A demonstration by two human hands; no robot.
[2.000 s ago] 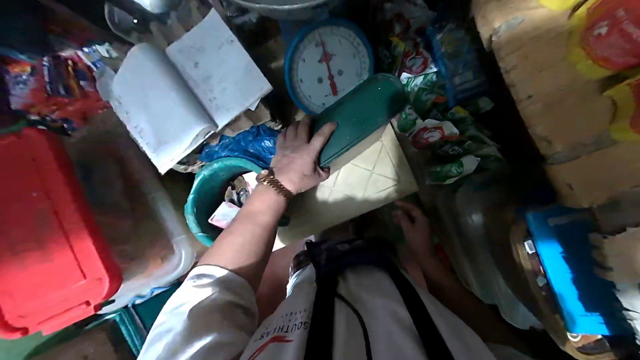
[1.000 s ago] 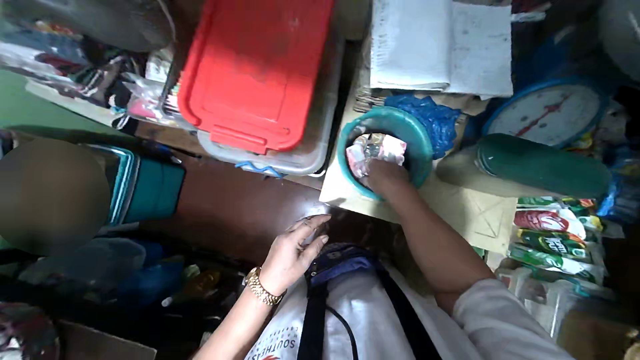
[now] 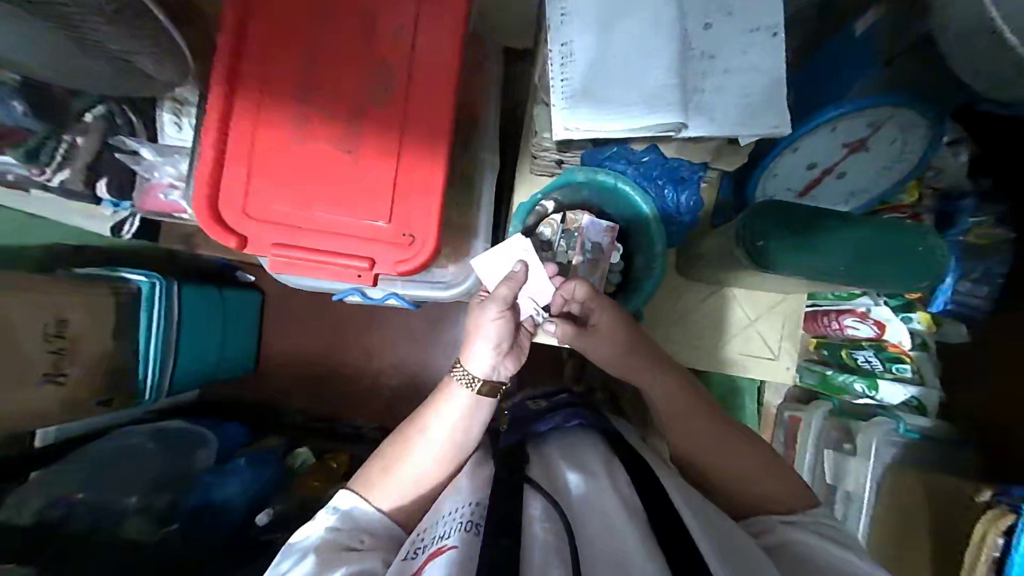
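My left hand (image 3: pixel 500 328), with a gold-coloured wristwatch (image 3: pixel 478 380) at its wrist, holds a small white paper (image 3: pixel 516 276) between thumb and fingers. The fingertips of my right hand (image 3: pixel 584 316) pinch the lower edge of that paper, where it looks crumpled or folded. Both hands are at the near left rim of a round green plastic basin (image 3: pixel 650 232). Inside the basin lie banknotes (image 3: pixel 596 244) and coins (image 3: pixel 547 230). A crumpled blue plastic bag (image 3: pixel 652 180) touches the basin's far right side.
A clear storage box with a red lid (image 3: pixel 336 128) stands left of the basin. Beyond the basin lies an open notebook (image 3: pixel 620 68). To the right are a dial scale (image 3: pixel 848 156), a green-ended container (image 3: pixel 848 248) and packets (image 3: pixel 864 348). Teal bins (image 3: pixel 212 332) stand at far left.
My right hand has come out of the basin's middle to its near rim. My left hand has moved up beside it and holds a white paper.
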